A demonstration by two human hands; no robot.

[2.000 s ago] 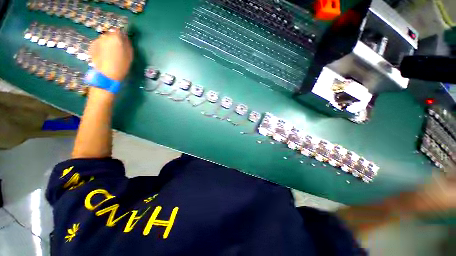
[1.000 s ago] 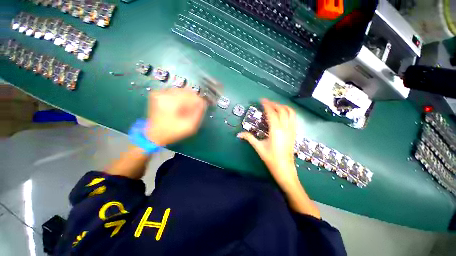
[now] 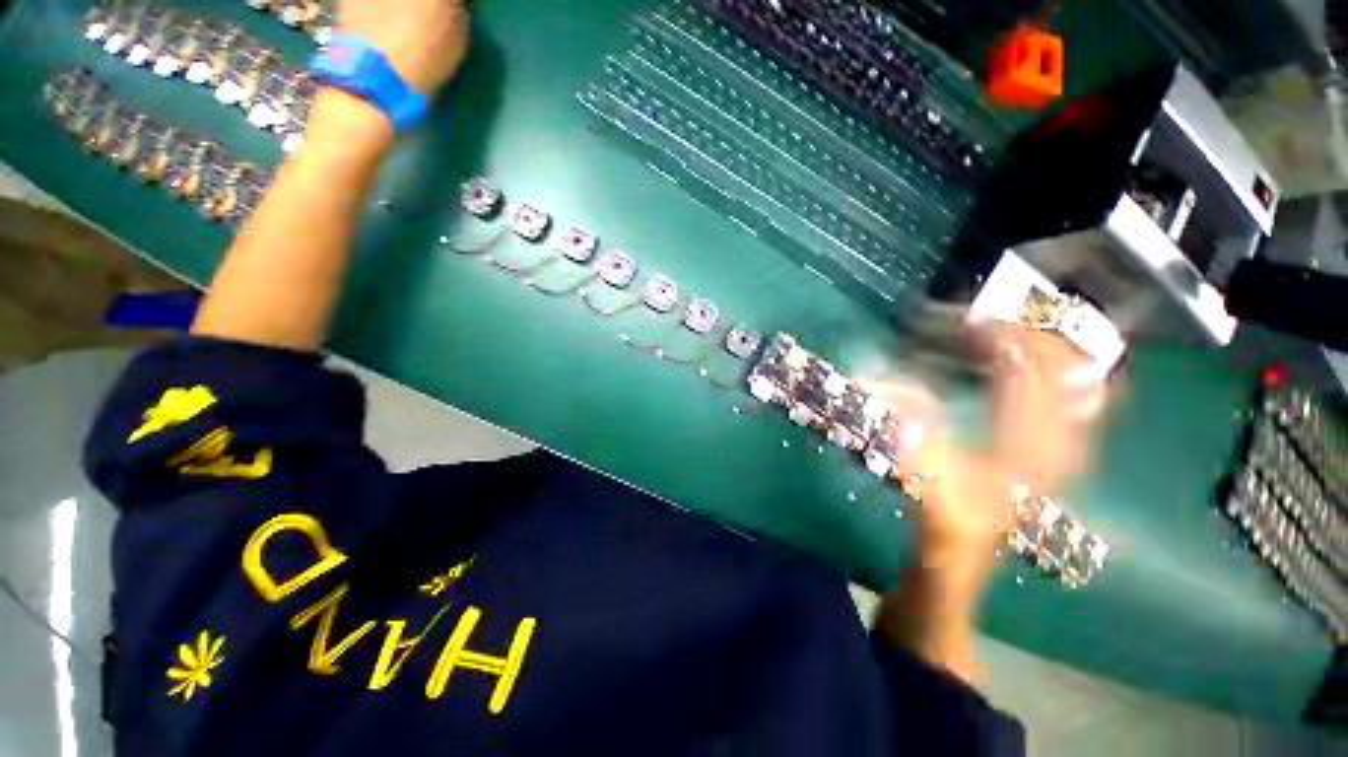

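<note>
My left hand (image 3: 407, 33), with a blue wristband, is over the boards at the upper left, partly cut off by the top edge; its fingers do not show clearly. My right hand (image 3: 1020, 407) is blurred, over the right part of the joined assemblies (image 3: 828, 399) and just in front of the feeder; whether it holds anything cannot be told. Several wired modules (image 3: 618, 268) lie spaced in the centre row, their thin wires towards me. The joined assemblies continue this row to the right, partly hidden by my right hand.
Rows of circuit boards (image 3: 163, 155) lie on the left of the green mat. A clear blister tray (image 3: 739, 163) lies behind the centre row. The screw feeder (image 3: 1168, 252), an orange block (image 3: 1026, 65) and a black cylinder (image 3: 1289, 300) are at the right. More small assemblies (image 3: 1294, 496) lie far right.
My left hand has moved from the centre row to the upper left. My right hand has moved right along the row, uncovering the assemblies at its left end. The camera view has shifted.
</note>
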